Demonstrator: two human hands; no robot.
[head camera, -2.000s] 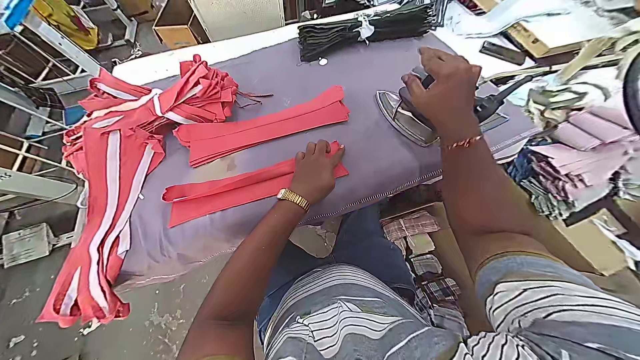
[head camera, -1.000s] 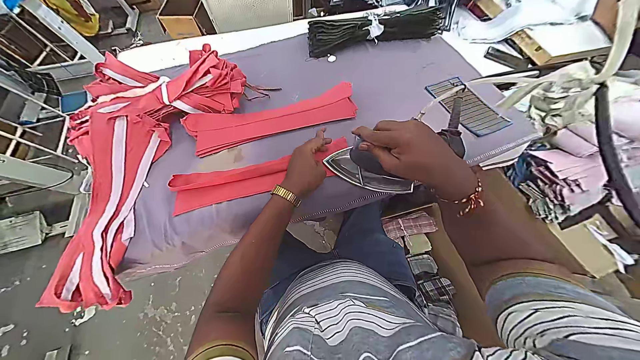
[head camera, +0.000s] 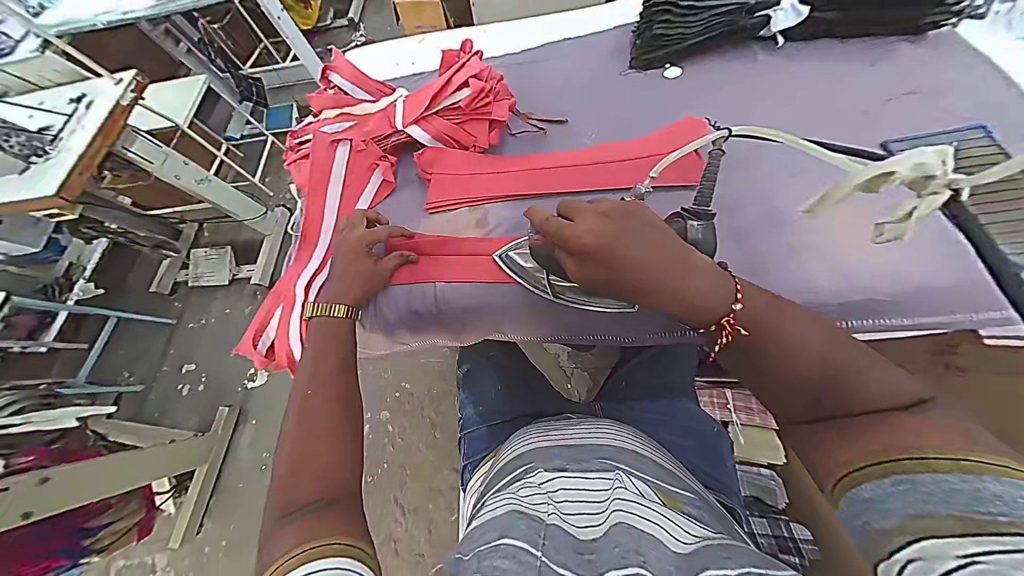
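My right hand (head camera: 620, 256) grips the handle of an electric iron (head camera: 552, 284), whose soleplate lies on a red fabric strip (head camera: 456, 260) near the front edge of the cloth-covered table. My left hand (head camera: 368, 256) rests on the strip's left end, fingers apart and pressing it down. Just behind lies a stack of folded red strips (head camera: 560, 172). A tied bundle of red strips with white stripes (head camera: 400, 112) sits at the back left, and its long end hangs over the table's left edge. The iron's underside is hidden.
A tied bundle of dark fabric pieces (head camera: 696, 32) lies at the back. The iron's cord and a pale cloth tie (head camera: 920, 188) cross the right side, by a ribbed iron rest (head camera: 976, 172). Folded checked cloths (head camera: 732, 404) are stacked below the table. Metal-framed benches stand at left.
My right hand has brought the iron off its rest at the right and onto the front red strip. My left hand has moved left along the strip. The view has shifted closer.
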